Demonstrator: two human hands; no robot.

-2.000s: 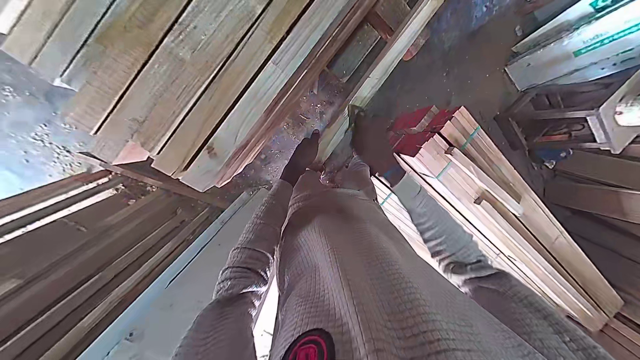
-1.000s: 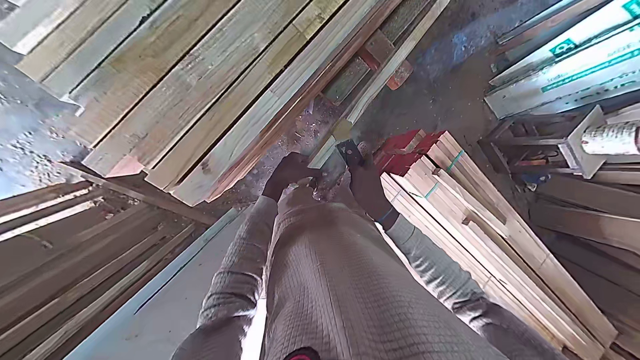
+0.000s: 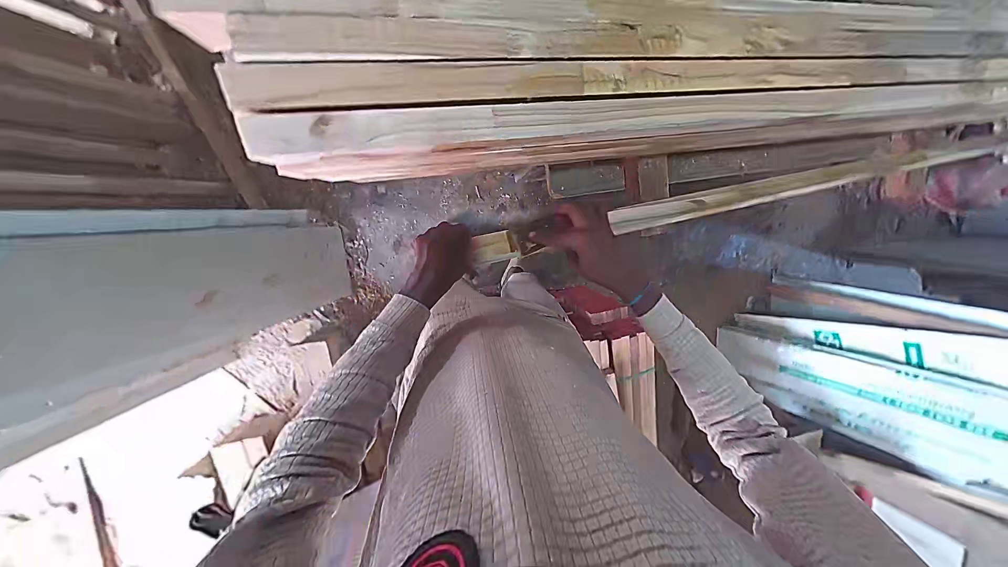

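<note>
My left hand (image 3: pixel 442 256) is closed around one end of a short pale wooden piece (image 3: pixel 494 247) in front of my waist. At that piece's other end is my right hand (image 3: pixel 579 236), its fingers bent around a small dark object (image 3: pixel 543 230) that is too blurred to name. A long narrow wooden strip (image 3: pixel 732 197) runs off to the right from just beyond my right hand. Whether it touches the hand, I cannot tell. Below my right hand stand red-ended wooden boards (image 3: pixel 602 311), partly hidden by my shirt and sleeve.
Stacked planks (image 3: pixel 472 118) lie across the top, close beyond my hands. A broad grey panel (image 3: pixel 157 307) fills the left side. White packages with green print (image 3: pixel 866 386) lie at the right. Dark timbers (image 3: pixel 94 118) are at the upper left, and wood scraps (image 3: pixel 236 449) at the lower left.
The view has turned strongly, so the planks now run nearly level across the top. My two hands stay near each other in front of my body, now somewhat farther apart.
</note>
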